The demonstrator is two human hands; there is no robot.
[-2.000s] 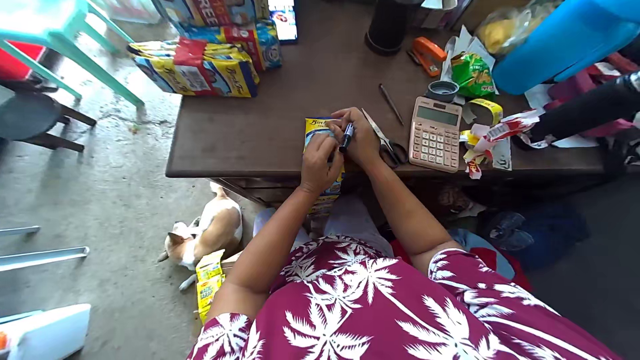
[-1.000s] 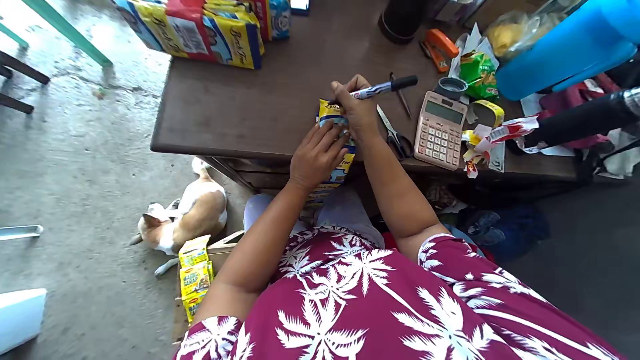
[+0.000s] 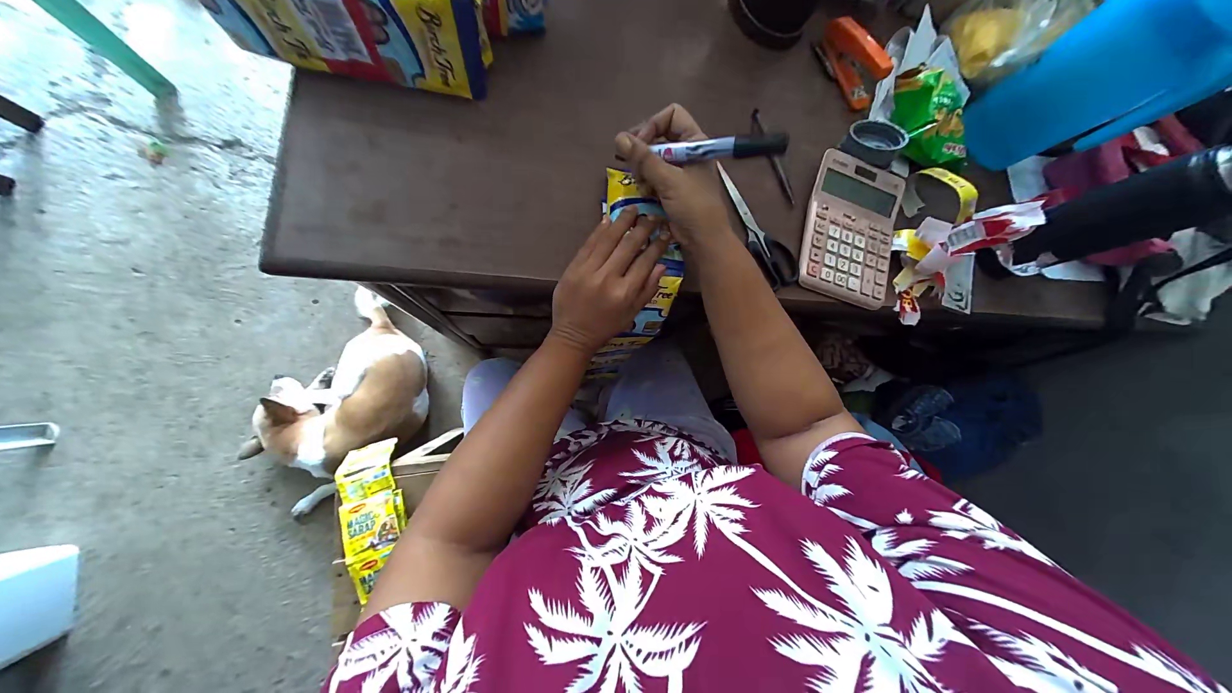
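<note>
A strip of Birch Tree sachets [image 3: 654,313] hangs over the front edge of the brown table, its top sachet lying on the tabletop. My left hand [image 3: 608,279] rests flat on that sachet, fingers spread a little. Above it, my right hand [image 3: 674,173] grips a marker pen [image 3: 717,148] with a black end that points right; the pen's other end is hidden by my fingers. Right of my right hand lie scissors [image 3: 756,231] with black handles, a thin dark pen [image 3: 773,157] and a pink calculator [image 3: 852,229].
Larger Birch Tree packs [image 3: 385,43] stand at the table's back left. An orange stapler [image 3: 853,60], a tape roll [image 3: 874,141], a green packet [image 3: 931,115] and a blue container [image 3: 1097,77] crowd the right. A dog [image 3: 356,395] lies on the floor beside yellow Maggi sachets [image 3: 371,525].
Two seconds ago both hands were together at the marker; my left hand now lies on the sachet and my right alone holds the marker. The view has shifted somewhat.
</note>
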